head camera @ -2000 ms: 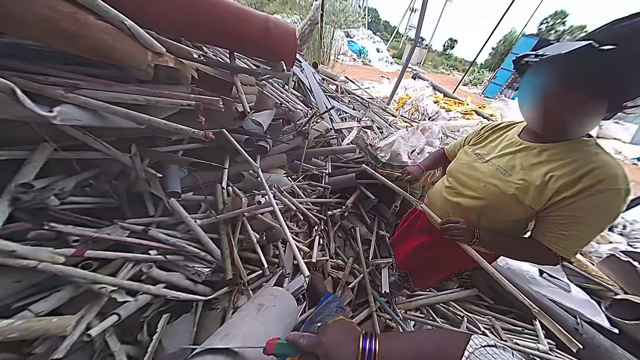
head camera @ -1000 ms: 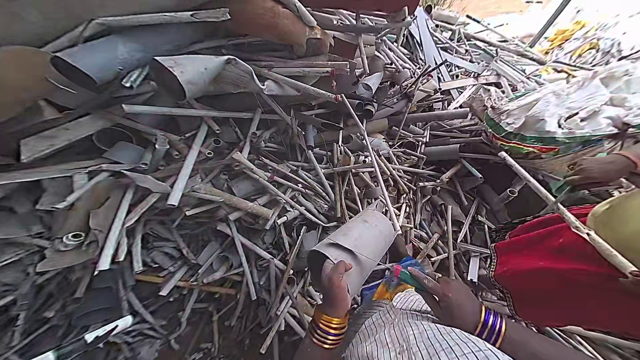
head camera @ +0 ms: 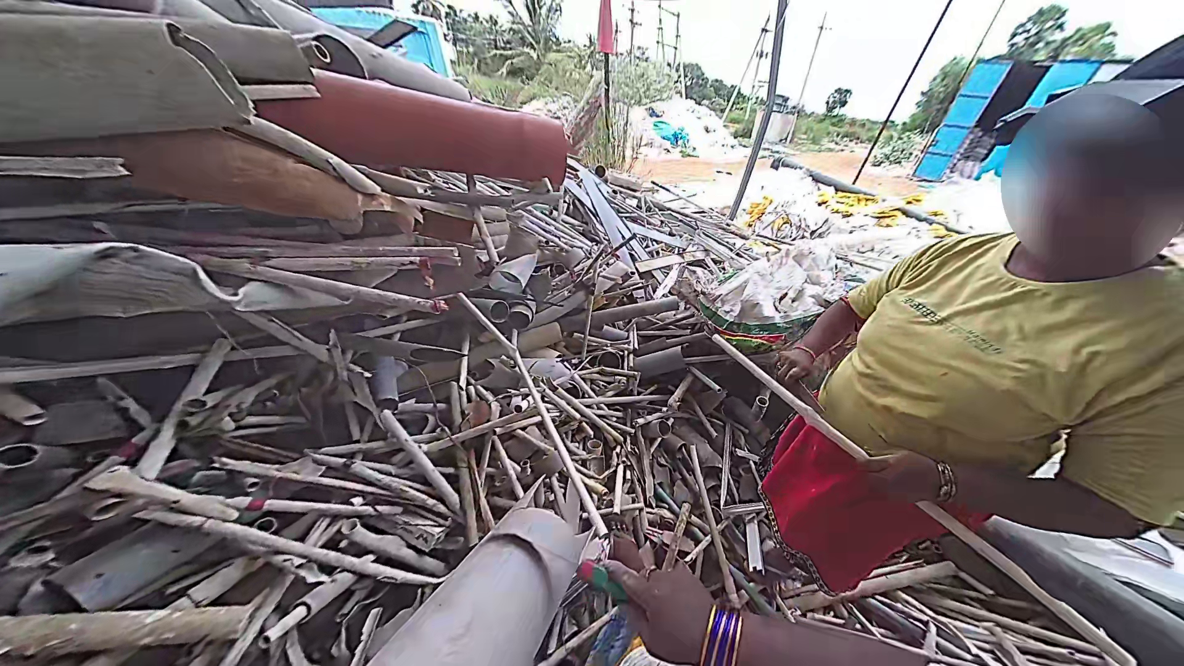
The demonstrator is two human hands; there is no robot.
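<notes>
A wide grey plastic pipe piece (head camera: pixel 486 601) lies at the bottom centre, its far end ragged. Just right of that end is my right hand (head camera: pixel 668 606), with blue and gold bangles at the wrist, closed around a small tool's green and red handle (head camera: pixel 603 580); what the tool is cannot be told. My left hand is out of view. A long thin pale pipe (head camera: pixel 546 416) slants over the heap towards my right hand. At the right a person in a yellow shirt (head camera: pixel 999 370) holds another long pale pipe (head camera: pixel 1008 569).
A heap of thin scrap pipes (head camera: pixel 370 481) fills the left and middle. Large grey pipes and a red-brown pipe (head camera: pixel 435 129) are stacked at the upper left. A white sack (head camera: pixel 777 291) stands beside the person, and a dark pole (head camera: pixel 763 111) rises behind.
My left hand, which was on the wide grey pipe one second ago, has left the view. The view has swung up and right, bringing the person's upper body back in.
</notes>
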